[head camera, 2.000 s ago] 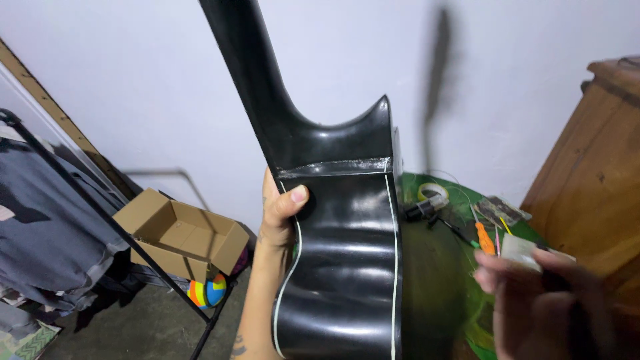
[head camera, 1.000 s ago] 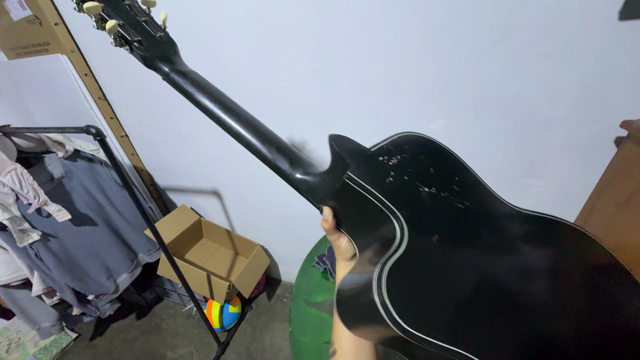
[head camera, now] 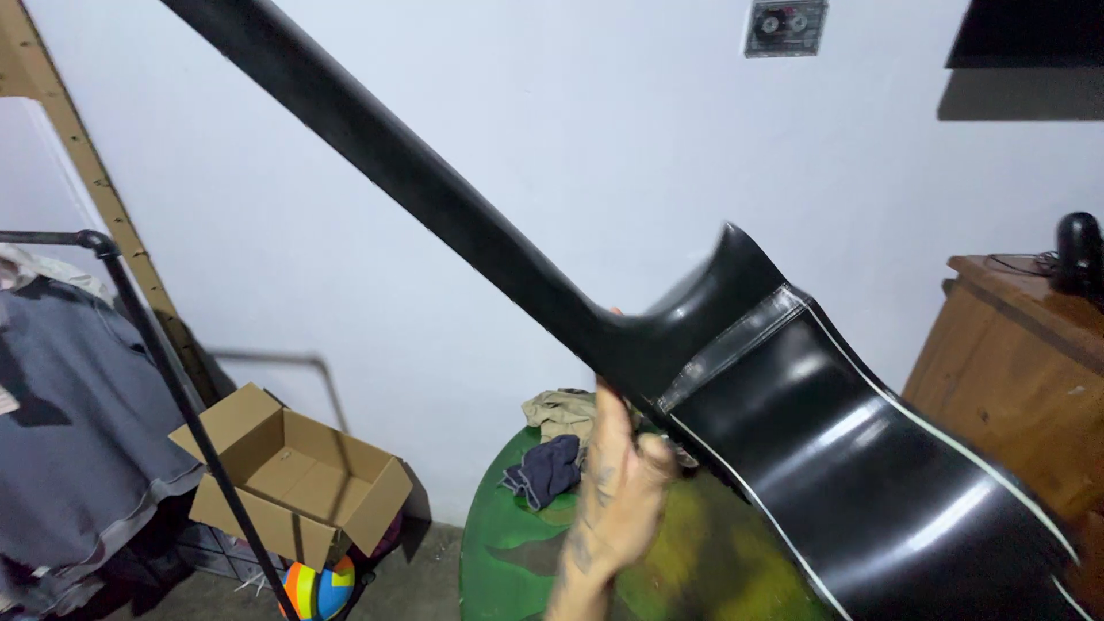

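A black acoustic guitar (head camera: 828,405) with white edge binding is held up in the air, its cutaway and side toward me. Its neck (head camera: 388,147) slants to the upper left, and the headstock lies outside the view. My left hand (head camera: 625,483) grips the guitar where neck and body meet, the fingers passing behind it and a fingertip showing above the heel. The lower end of the body runs out of view at the bottom right. My right hand is not visible.
Below the guitar stands a round green painted table (head camera: 509,561) with a dark cloth (head camera: 545,470) and a beige cloth (head camera: 561,412). To the left are an open cardboard box (head camera: 302,457), a colorful ball (head camera: 319,588) and a clothes rack (head camera: 164,362). A wooden cabinet (head camera: 1009,388) stands right.
The guitar has been turned from its back toward its side, and its headstock has left view. My right hand, seen at the lower right two seconds ago, is out of view.
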